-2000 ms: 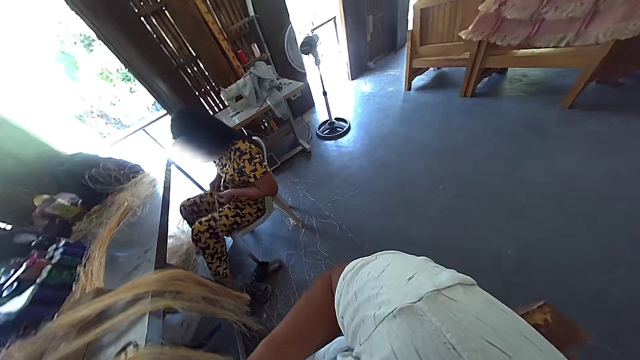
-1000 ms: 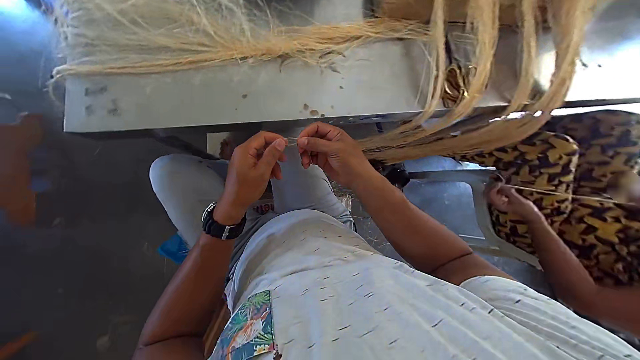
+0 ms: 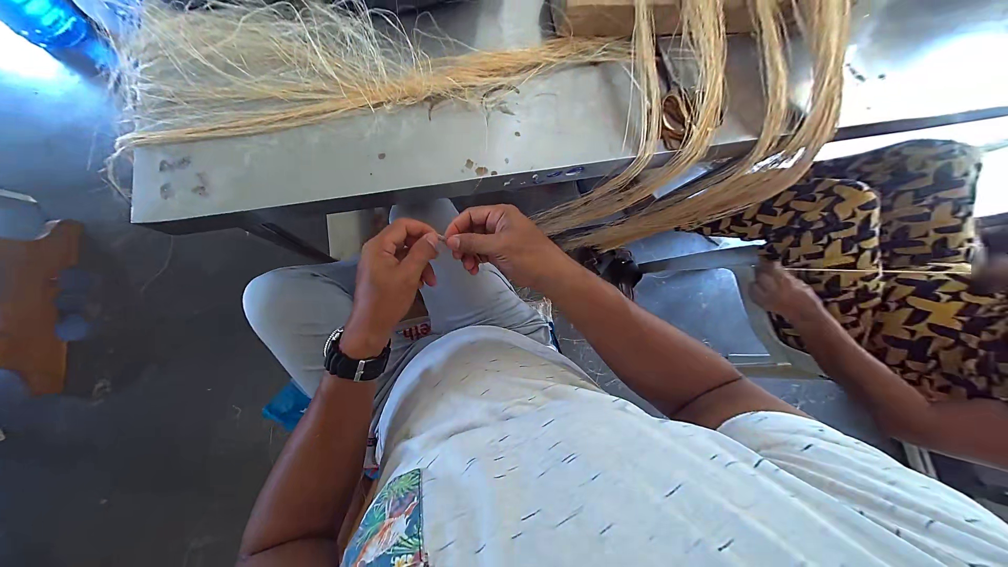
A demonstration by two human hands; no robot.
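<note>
My left hand (image 3: 398, 276), with a black watch at the wrist, and my right hand (image 3: 504, 244) meet over my lap, just off the table's near edge. Thumb and forefinger of each are pinched together, the fingertips almost touching. A thin pale fiber strand (image 3: 442, 238) shows faintly between them. Beyond the hands, a spread bundle of long blond plant fibers (image 3: 315, 87) lies along the grey table (image 3: 315, 169). To the right, several thick hanks of the same fiber (image 3: 705, 87) hang over the table edge, and their lower ends pass behind my right forearm.
Scissors with brown handles (image 3: 674, 118) lie among the hanks, near a wooden block (image 3: 598, 17). At the right sits a co-worker in patterned clothes, a hand (image 3: 783, 291) holding a taut strand. A brown wooden piece (image 3: 39, 303) stands at the far left.
The view has swung from the room and the seated co-worker down to my lap and table. Since one second ago, my hands have stayed pinched together in much the same place.
</note>
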